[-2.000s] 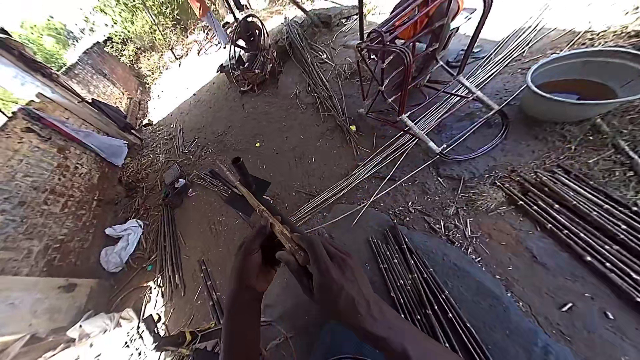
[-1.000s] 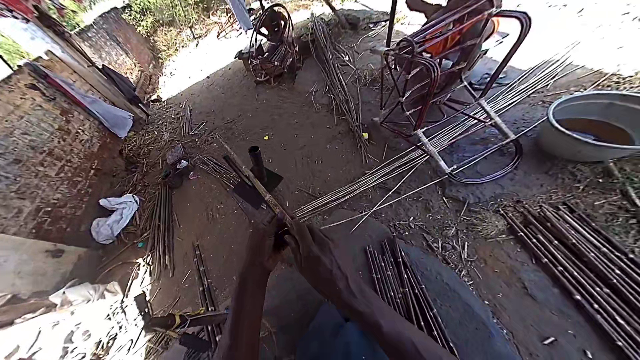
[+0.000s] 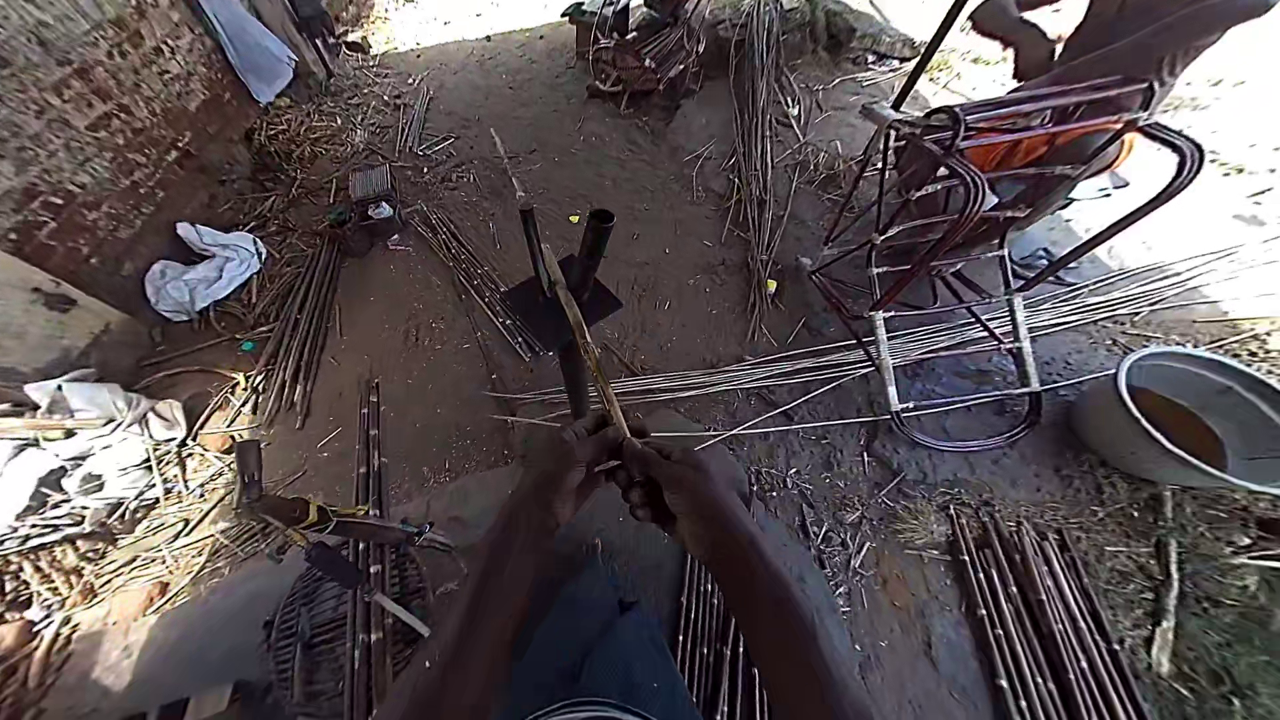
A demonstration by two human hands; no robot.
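Observation:
Both hands meet at the near end of a thin cane stick (image 3: pixel 583 335), low in the middle of the head view. My left hand (image 3: pixel 572 462) is closed around it, and my right hand (image 3: pixel 665 478) grips its end just beside. From my hands the stick runs up and away to a dark metal stand with a square plate (image 3: pixel 590 305) and upright tubes (image 3: pixel 597 235). Its far part lies against the left upright; exact contact is hard to tell. A bundle of dark canes (image 3: pixel 715 640) lies under my right forearm.
A cane chair frame (image 3: pixel 1020 310) stands at right, with another person's arm (image 3: pixel 1020 45) behind it. Near it are a basin of brownish water (image 3: pixel 1120 420) and stacked canes (image 3: pixel 1045 620). Long pale strips (image 3: pixel 760 375) cross the ground. Tools with dark heads (image 3: pixel 330 520) lie at left.
The view has shifted, bringing the stand nearer the middle. Both hands keep hold of the stick, which now points more directly away from me. The other person's arm has come into view behind the chair frame.

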